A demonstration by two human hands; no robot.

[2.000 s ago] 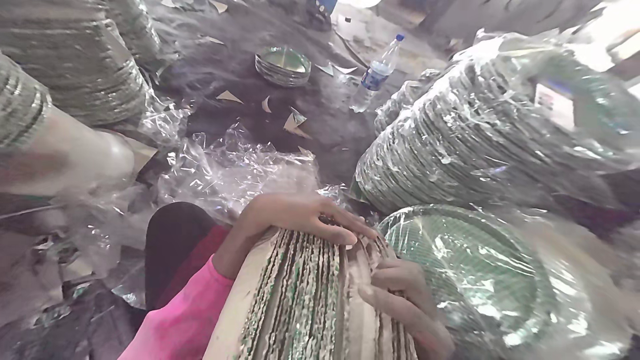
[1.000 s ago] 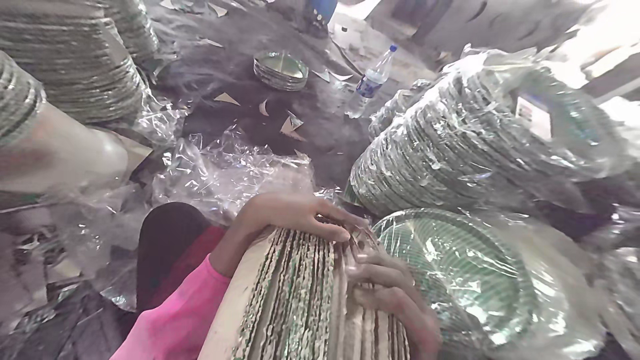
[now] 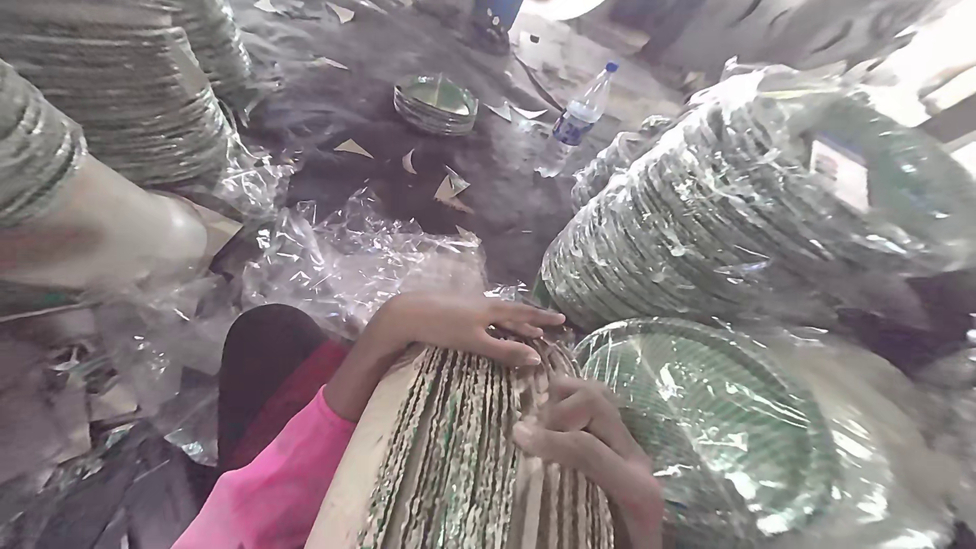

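Observation:
A stack of paper plates (image 3: 450, 457) stands on edge in front of me, their wavy rims facing up. My left hand (image 3: 465, 328), below a pink sleeve, lies across the far end of the stack with its fingers spread. On the stack's right side my right hand (image 3: 587, 435) has its fingers bent against the plate rims, thumb and forefinger at the edges; whether it pinches a plate I cannot tell. Plastic-wrapped green plates (image 3: 717, 427) lie just right of my right hand.
Tall plate stacks (image 3: 114, 99) stand at the left. A plastic-wrapped plate stack (image 3: 686, 221) leans at the right. Crumpled clear film (image 3: 351, 259) lies beyond my left hand. Farther off are a small pile of bowl-like plates (image 3: 436, 104), a plastic water bottle (image 3: 576, 122) and paper scraps (image 3: 451, 191).
My right hand's fingers have shifted a little on the plate rims. My left hand stays across the far end of the stack.

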